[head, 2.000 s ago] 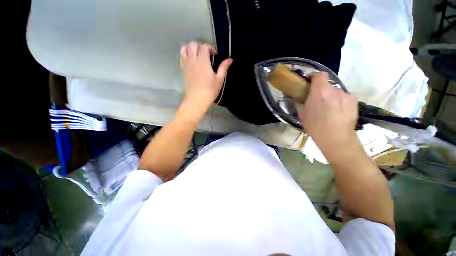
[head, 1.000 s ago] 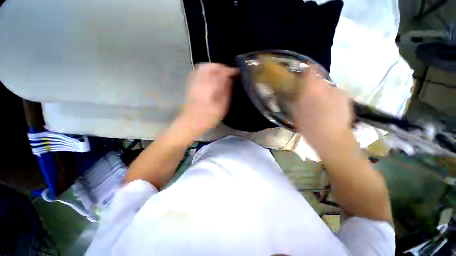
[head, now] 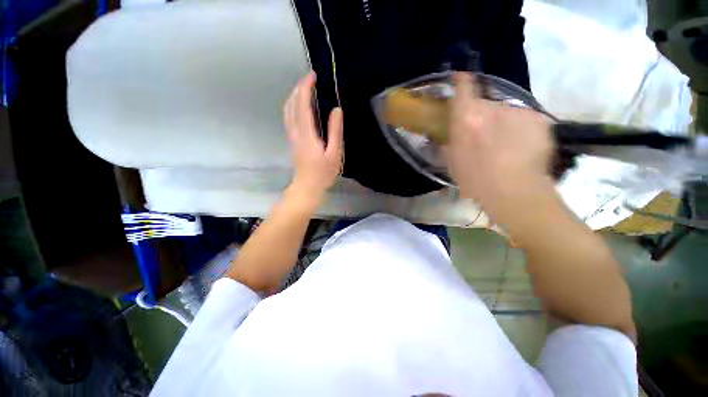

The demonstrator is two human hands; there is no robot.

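A black skirt [head: 419,39] lies on the white padded pressing board [head: 186,85], its waistband with a pale line towards the left. My left hand [head: 314,147] lies at the waistband's near end, thumb and fingers on either side of the band; whether it pinches the cloth is unclear. My right hand [head: 501,139], blurred, is closed around the wooden handle of the steam iron [head: 415,159]. The iron is on or just over the skirt's near part, its tip pointing left. Its sole is hidden.
White cloth [head: 594,70] covers the board's right part. A cable and pale hose [head: 621,139] trail right from the iron. Thin white spare hangers [head: 161,226] sit on a blue frame below the board's left part. A dark round object [head: 74,360] stands at the lower left.
My left hand has opened from a bunched shape at the waistband and lies along it. The iron stays in my right hand and has turned slightly. The camera view has shifted.
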